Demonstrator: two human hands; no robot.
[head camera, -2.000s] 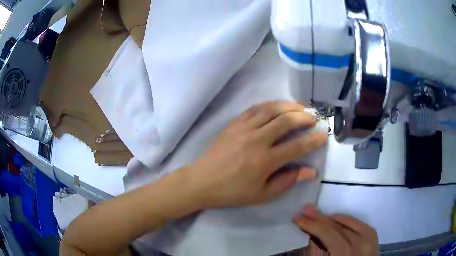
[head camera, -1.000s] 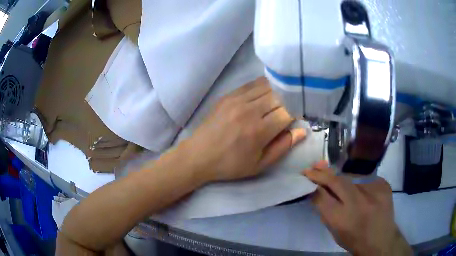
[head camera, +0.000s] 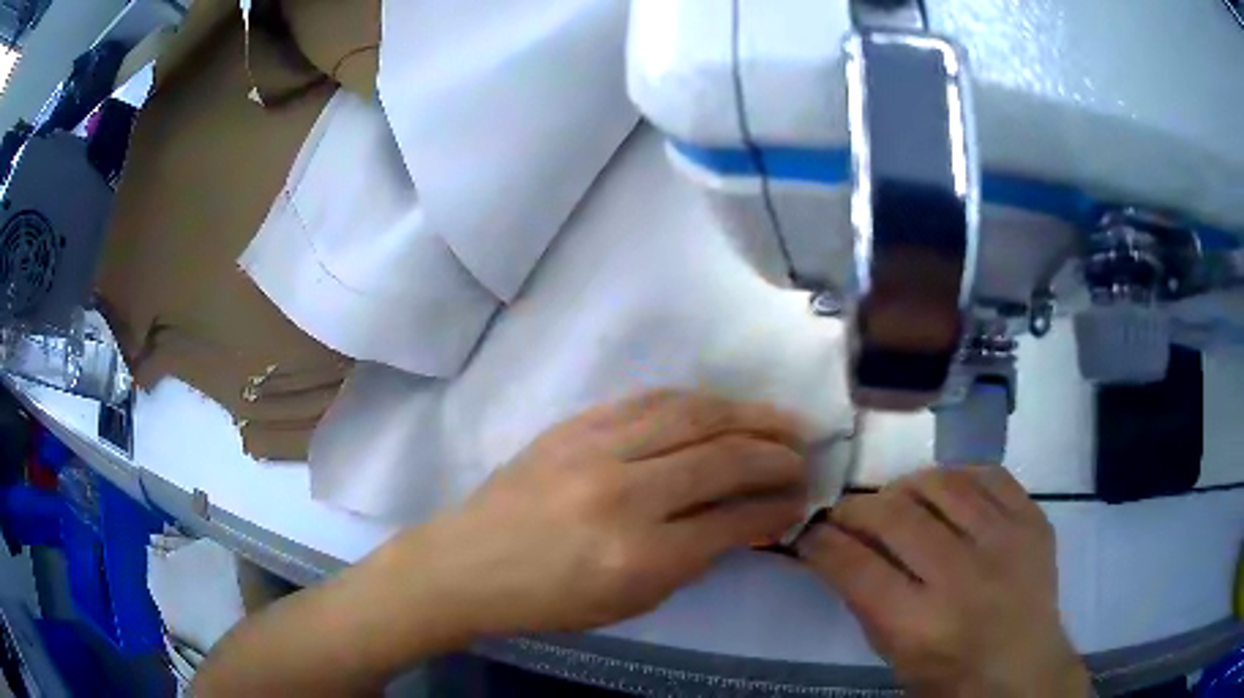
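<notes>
A fabric panel, white side up (head camera: 600, 307), lies left of and under the white sewing machine head (head camera: 805, 82). My left hand (head camera: 655, 505) lies on its near part, fingertips at the right edge. My right hand (head camera: 941, 573) meets it there, its fingertips on the same edge, where a dark line shows. Both hands grip this edge in front of the machine. The chrome guard (head camera: 914, 218) hides part of the area under the head, and the needle is not clearly visible.
Brown panels (head camera: 191, 205) and another white piece (head camera: 334, 232) lie at the left. A black flat rectangle (head camera: 1149, 430) lies right of the grey part under the head. The table's grey front edge (head camera: 655, 657) curves below my hands. Blue bins stand low left.
Both hands and the panel's near edge have come away from the needle area, toward the table front. My left fingers now meet my right fingers at the edge. The view has also shifted.
</notes>
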